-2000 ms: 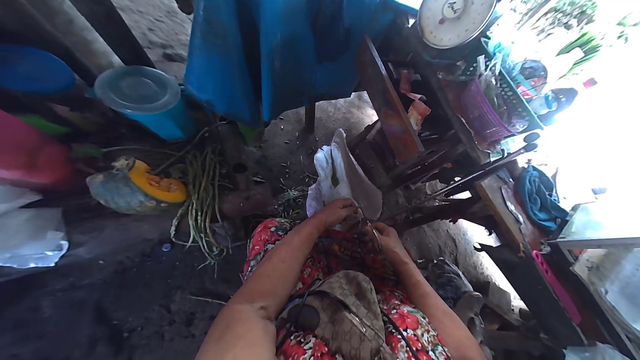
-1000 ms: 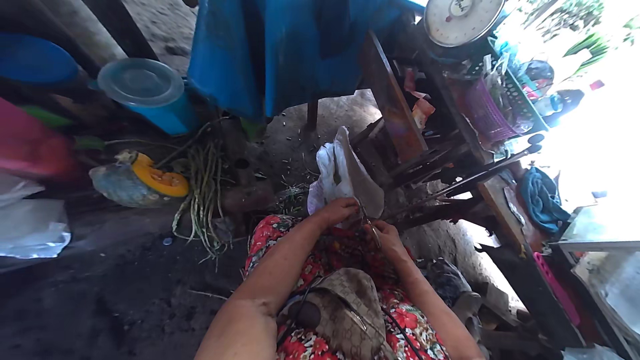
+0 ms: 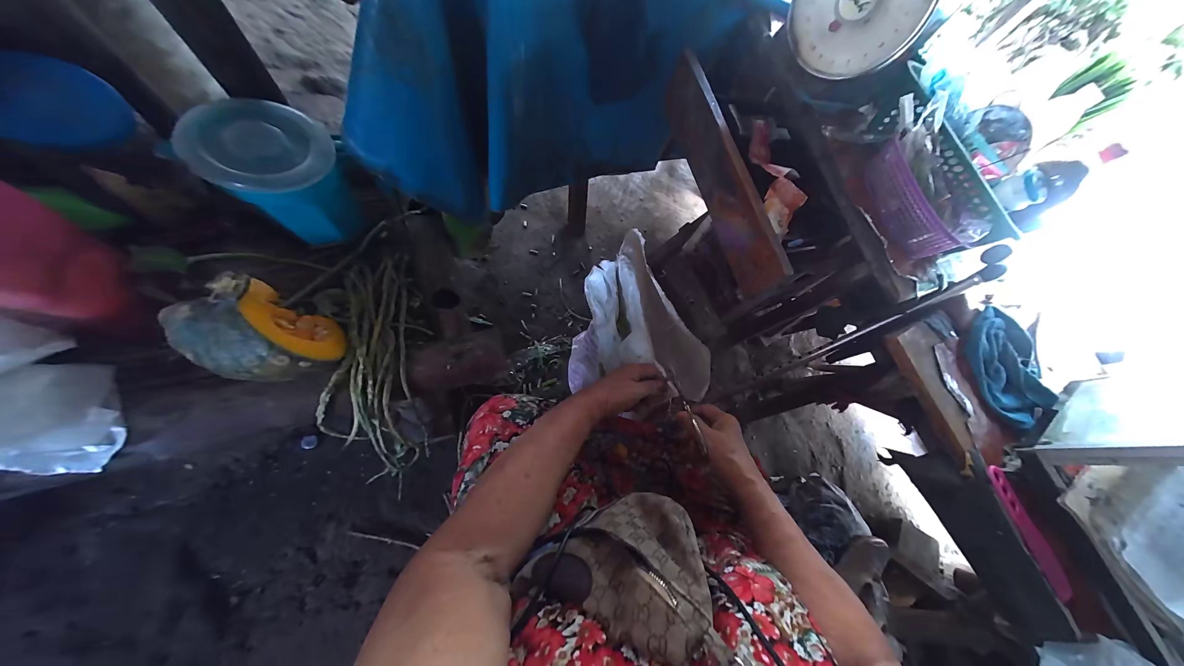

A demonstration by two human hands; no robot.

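Note:
Both hands are close together above the lap of a red floral garment [image 3: 754, 585]. My left hand [image 3: 632, 388] is closed around something small and dark; what it is cannot be told. My right hand [image 3: 714, 435] grips a thin metal tool [image 3: 696, 427], perhaps scissors or a small knife, whose far end reaches toward the left fingers. Just beyond the hands stands an open white cloth or plastic sack [image 3: 606, 305], with its mouth turned up. A brown patterned bag [image 3: 647, 564] with a zipper lies on the lap.
Left on the dark ground are a cut pumpkin [image 3: 250, 333] and a bundle of long beans [image 3: 370, 342]. Behind stands a lidded blue bucket [image 3: 301, 203]. A blue tarp [image 3: 573, 92] hangs ahead. On the right are a wooden bench [image 3: 934, 388], a purple basket [image 3: 911, 203] and a dial scale [image 3: 856, 32].

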